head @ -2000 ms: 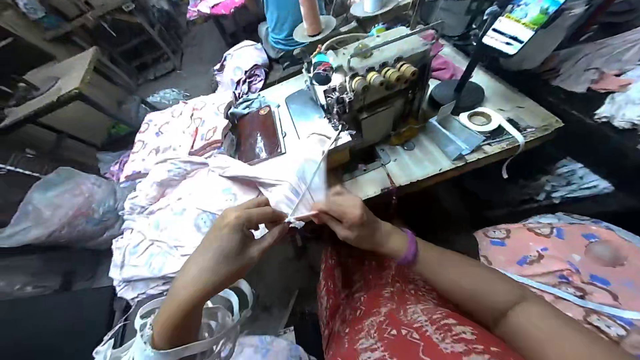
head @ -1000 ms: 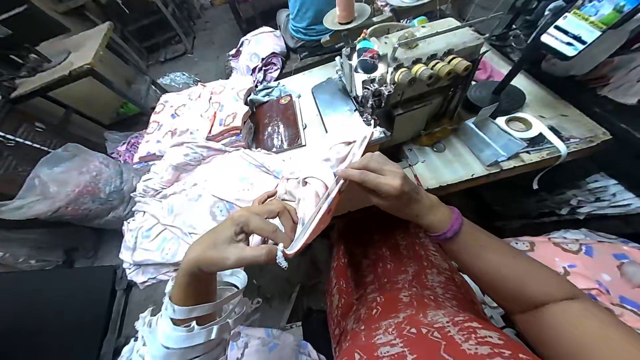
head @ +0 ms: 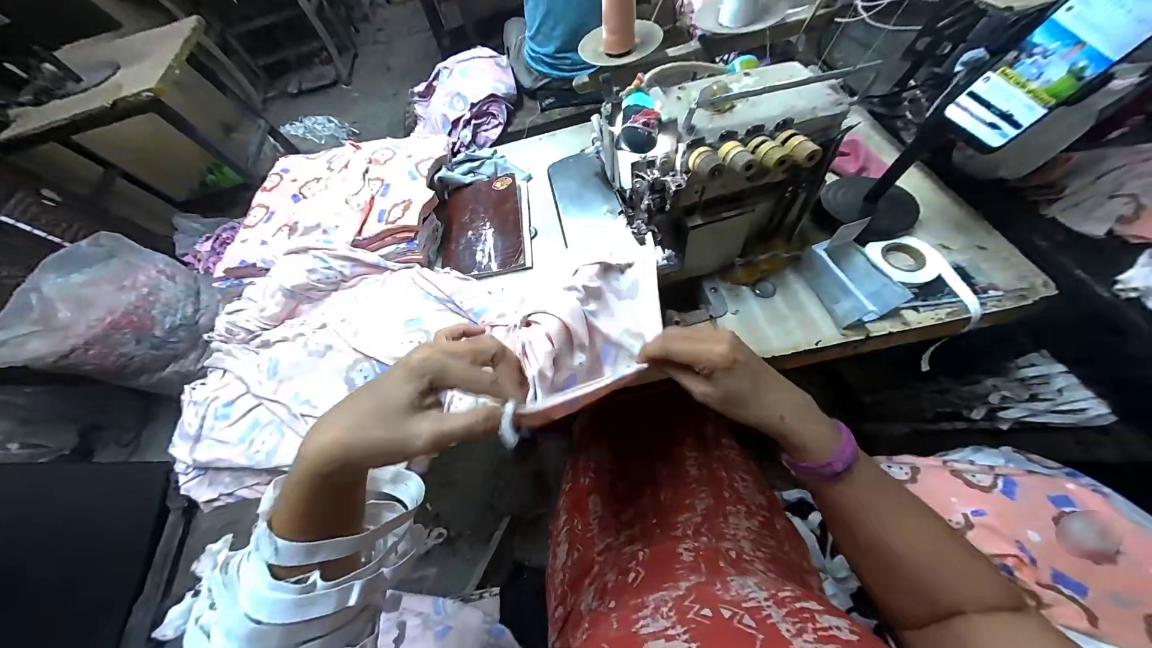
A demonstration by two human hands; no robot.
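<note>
Pale pink printed fabric (head: 594, 333) is stretched between my two hands, its folded edge facing me. My left hand (head: 423, 396) pinches one end of that edge, beside a small white scrap; loops of white elastic strip (head: 315, 585) hang around the forearm. Thumb and fingers of my right hand (head: 720, 373) grip the other end, with a purple band on the wrist. Just beyond is an overlock sewing machine (head: 720, 180); the fabric's far part lies by its needle area. A large heap of the same printed fabric (head: 297, 360) spreads to the left.
On the machine table (head: 972, 216) are a roll of white tape (head: 903, 259), a grey metal box (head: 850, 283), a phone on a stand (head: 1035, 81) and a brown booklet (head: 486, 225). A filled plastic bag (head: 108, 306) lies left, orange printed fabric (head: 1035, 522) right. A person in blue (head: 560, 40) sits beyond.
The fabric edge, steeply slanted between my hands before, now runs flatter and wider. My hands have moved farther apart. The view has shifted somewhat.
</note>
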